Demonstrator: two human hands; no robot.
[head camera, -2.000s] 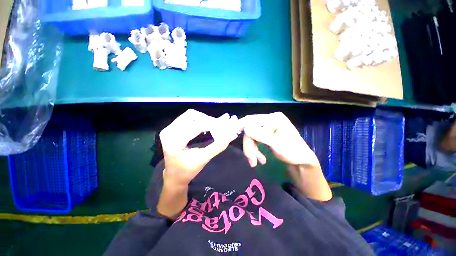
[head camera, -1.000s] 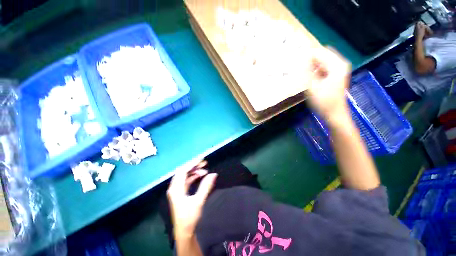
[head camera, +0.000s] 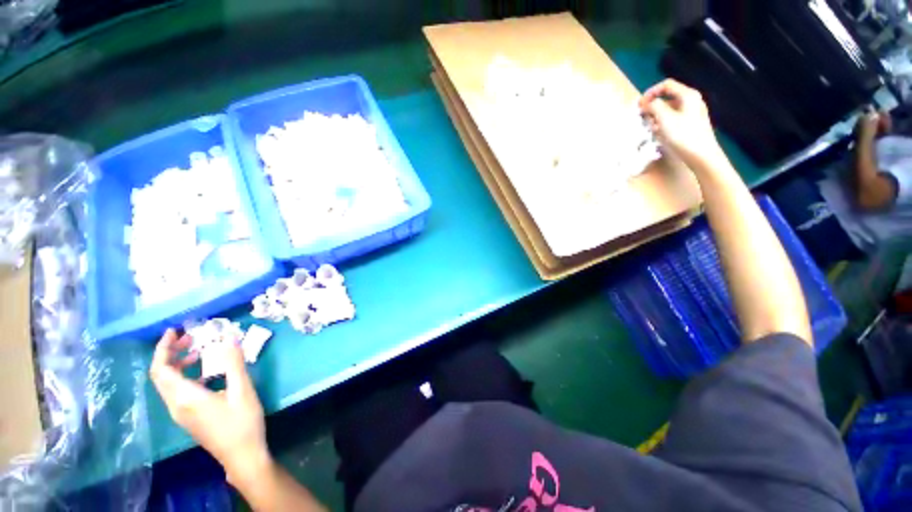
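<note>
White plastic housings (head camera: 308, 298) lie in a loose cluster in front of the bins. My left hand (head camera: 215, 392) is at a smaller group of housings (head camera: 212, 345) near the bench edge, its fingers spread around them; whether it grips one is unclear. My right hand (head camera: 680, 122) is over the right edge of the cardboard (head camera: 575, 232), fingertips closed together at the white assemblies (head camera: 560, 125); whether it holds one cannot be told. The assemblies are overexposed and blend together.
Two blue bins (head camera: 418, 205) hold heaped white pieces. A clear plastic bag (head camera: 75, 400) lies at far left. Blue crates (head camera: 672, 310) are below the bench at right. Black items (head camera: 765, 75) stand at the back right. Another person's arm (head camera: 872, 180) shows at far right. A small white piece (head camera: 426, 389) lies on dark cloth at my lap.
My hands were together near my lap, then parted. My right hand reached the cardboard and my left hand moved left to the small housing group. The view has turned.
</note>
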